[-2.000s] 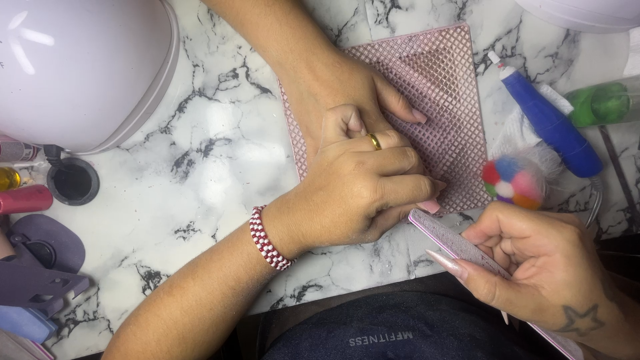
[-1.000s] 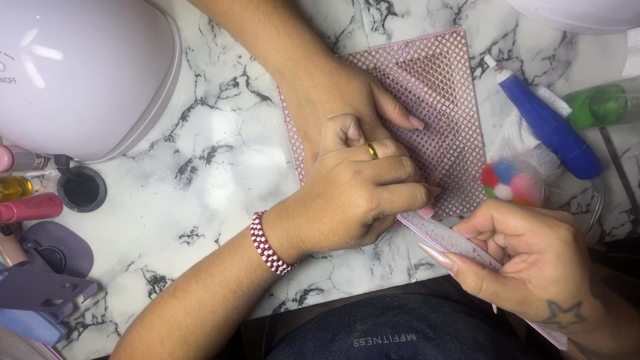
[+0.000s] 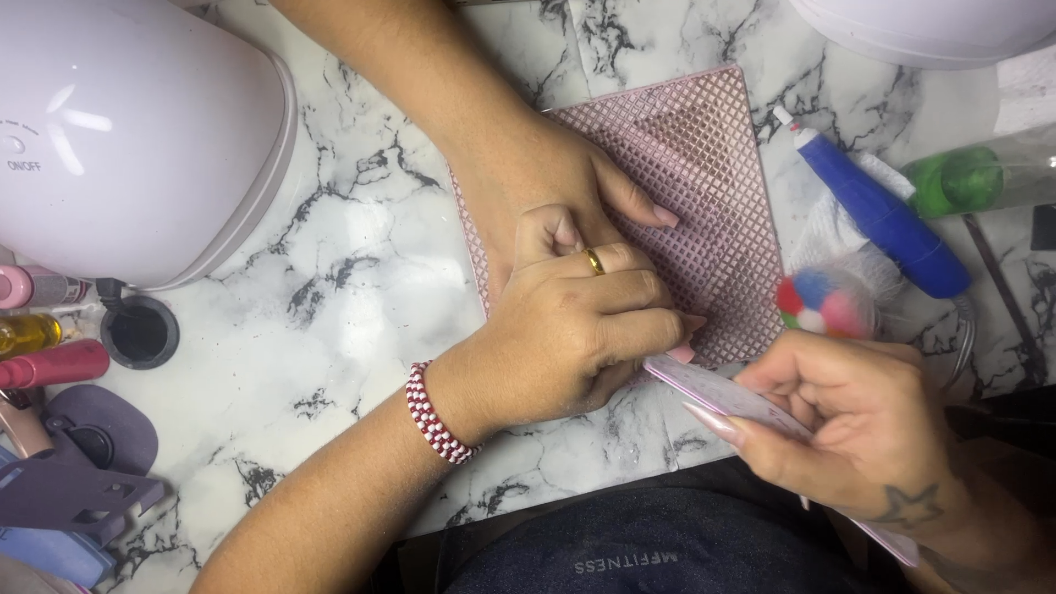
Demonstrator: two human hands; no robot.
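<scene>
Another person's hand [image 3: 528,169] lies palm down over a pink, diamond-patterned mat [image 3: 726,198]. My left hand [image 3: 577,318], with a gold ring and a beaded bracelet [image 3: 431,417], grips one of that hand's fingers; most of that finger is hidden beneath mine. Between the fingers and thumb of my right hand [image 3: 850,421] is a pale pink nail file [image 3: 718,389]. Its tip meets the held finger's nail [image 3: 683,353] or lies right beside it; actual contact cannot be told.
A white nail lamp [image 3: 148,140] stands at the left, above small bottles [image 3: 62,363] and a purple plastic holder [image 3: 82,491]. To the right are a blue electric nail drill [image 3: 887,214] with its cord, a brush with colourful pompoms [image 3: 825,304] and a green-filled bottle [image 3: 961,180].
My left hand keeps its grip on the other person's finger. The file stays in my right hand, near the same nail, with only slight shifts in its angle.
</scene>
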